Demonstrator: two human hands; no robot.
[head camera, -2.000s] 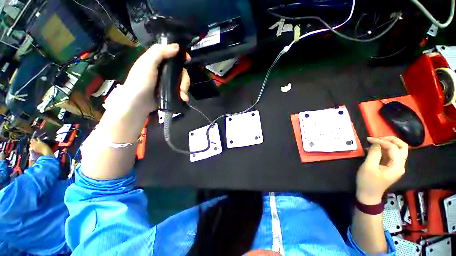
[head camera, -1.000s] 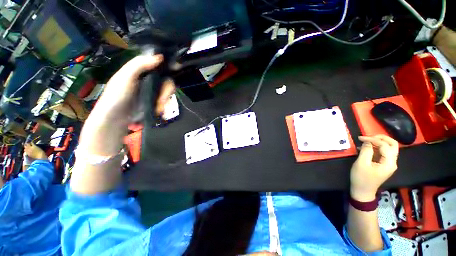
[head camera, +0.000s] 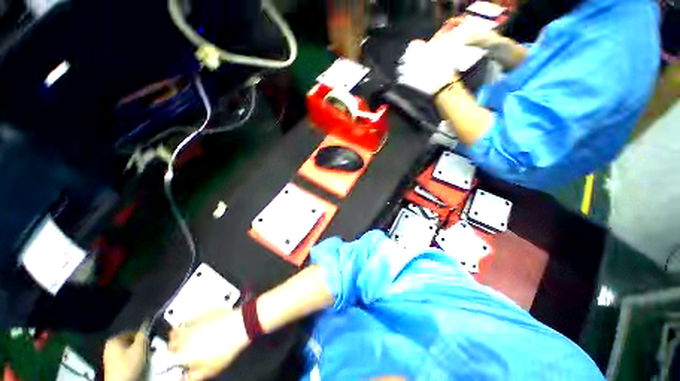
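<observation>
My right hand, with a dark red wristband, reaches to the lower left. Its fingers are at a flat white square unit, partly hidden by the hand. My left hand is just left of that unit, blurred and cut off by the bottom edge. What either hand holds cannot be told. Another white unit with dark corner dots lies just above my right hand. A third white unit lies on an orange-red pad. The handheld scanner cannot be made out.
A black mouse lies on an orange-red pad, with a red tape dispenser behind it. A cable runs down the bench. White units lie at the right. A person in a blue smock handles white items at the upper right.
The view has swung to the right. My right hand has left the mouse side and reached to the units at the left. The scanner seen in my left hand earlier no longer shows there.
</observation>
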